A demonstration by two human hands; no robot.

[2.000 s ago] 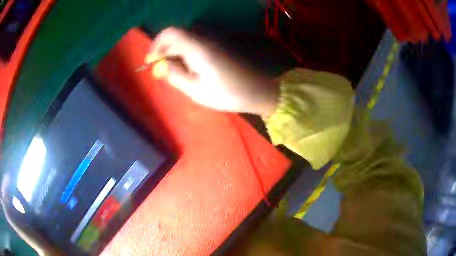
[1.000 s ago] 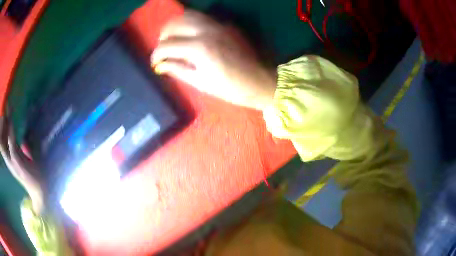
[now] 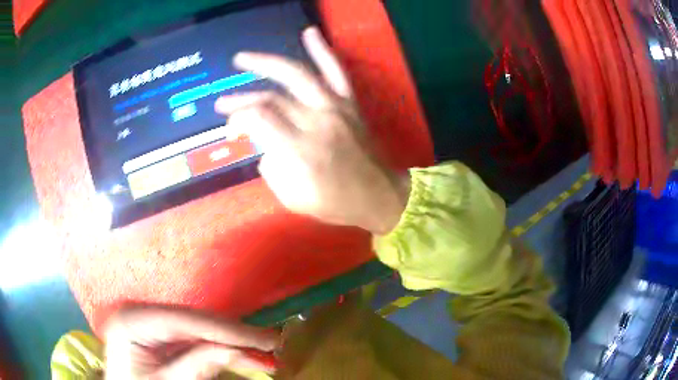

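The tablet lies on a red-orange foam pad, its dark screen showing a blue bar, a pale bar and yellowish and red buttons. My right hand is over the screen's right part with fingers spread, holding nothing visible. A small yellow patch shows near a lower fingertip. My left hand is at the bottom, by the pad's near edge, its fingers closed on a small red piece of what looks like the headset cable. The plug cannot be made out clearly.
A loose red cable coil lies to the right on a dark surface. Red-orange stacked pads stand at upper right. Beyond the edge are a black crate, a blue bin and a yellow floor line.
My right hand has moved from the pad beside the tablet to over its screen. My left hand has moved from the tablet's left side to the pad's near edge. The view has turned.
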